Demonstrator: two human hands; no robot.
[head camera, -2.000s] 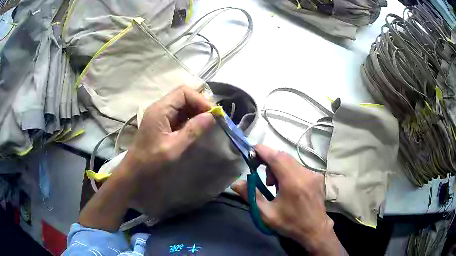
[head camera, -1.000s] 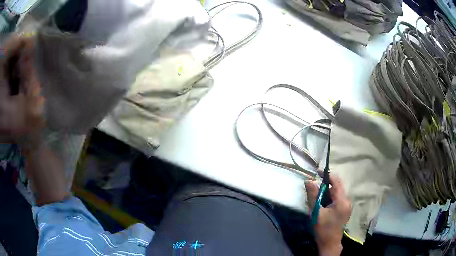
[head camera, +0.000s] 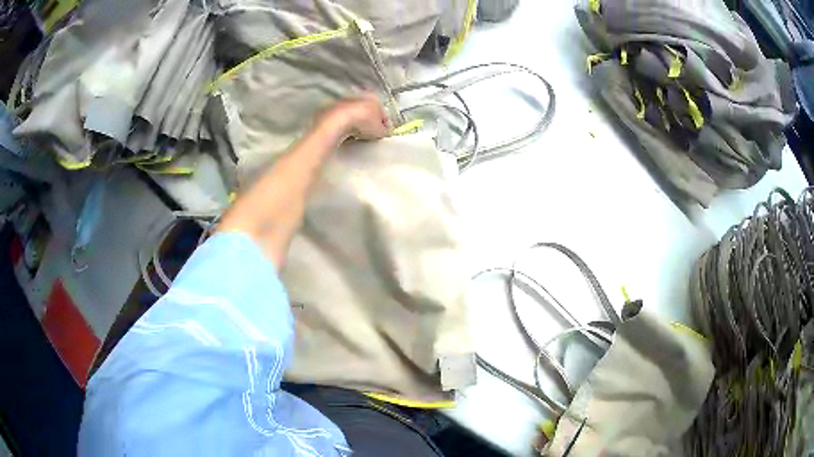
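Note:
My left hand (head camera: 361, 118) grips the top corner of a khaki bag (head camera: 375, 259), beside a yellow binding end (head camera: 408, 128). The bag hangs down over the near table edge, with yellow binding along its bottom. Another khaki bag (head camera: 308, 76) with looped handles (head camera: 535, 120) lies behind it. A third bag (head camera: 647, 379) lies at the lower right, its handles spread to the left. A thin dark line on it, perhaps the scissors' blade tip (head camera: 576, 437), shows at the bottom edge. A small patch beside it may be a right fingertip; the rest of my right hand is cut off.
A folded stack of grey-beige bags (head camera: 134, 89) sits at the left. A crumpled heap of bags (head camera: 687, 89) with yellow tails lies at the far right. A thick bundle with looped handles (head camera: 759, 294) stands at the right edge. The white table (head camera: 580, 196) lies between them.
My left hand has come back from the far left with the bag, now spread before me. My right hand has dropped almost wholly out at the bottom. The view has shifted, showing more of the far heap.

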